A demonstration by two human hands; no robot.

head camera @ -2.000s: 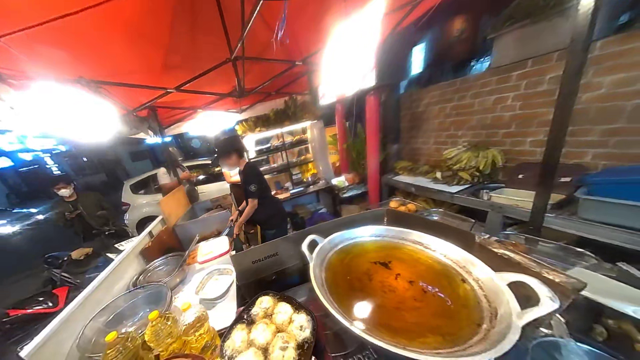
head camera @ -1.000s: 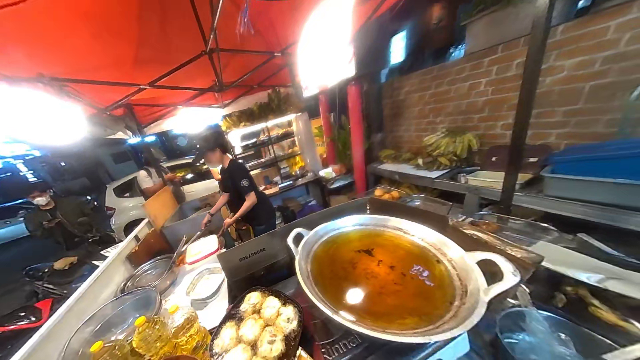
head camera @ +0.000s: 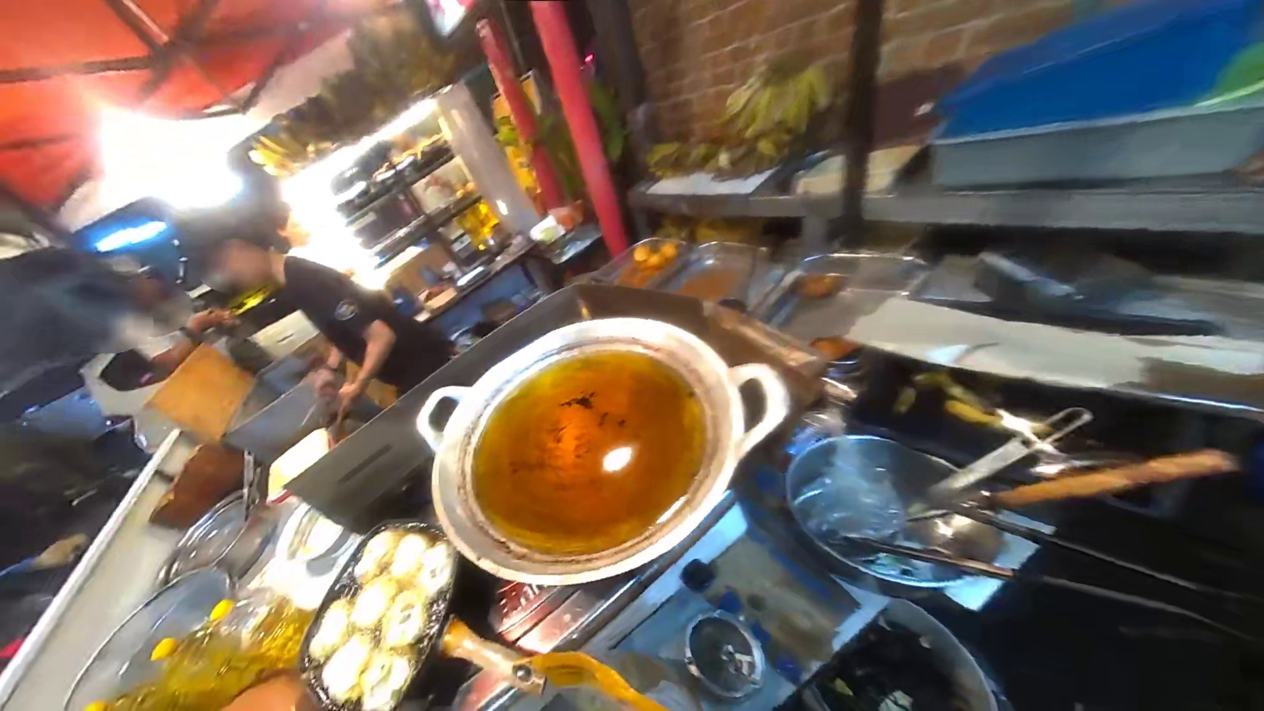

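Note:
Neither of my hands shows in the head view. A wide metal pan point(head camera: 736, 494) with two loop handles stands in the middle, holding amber oil point(head camera: 592, 454) with dark bits afloat. Left of it, a black tray point(head camera: 314, 647) holds several pale round dough-like pieces point(head camera: 375, 602). A utensil's wooden handle point(head camera: 484, 652) lies beside this tray, near a curved yellow-orange thing point(head camera: 592, 676). Plastic bottles of yellow oil point(head camera: 227, 647) are at the lower left.
At right, a metal bowl point(head camera: 805, 518) holds several long-handled utensils; a dark-filled pot point(head camera: 963, 642) sits below. Clear trays point(head camera: 760, 281) stand behind the pan. A dark metal guard point(head camera: 380, 449) borders its left. A co-worker point(head camera: 346, 316) stands beyond, near a second person point(head camera: 163, 326).
The view has turned right and down, bringing the utensils in the bowl and the dark-filled pot into sight. The pan and the tray of pale pieces keep their places beside each other.

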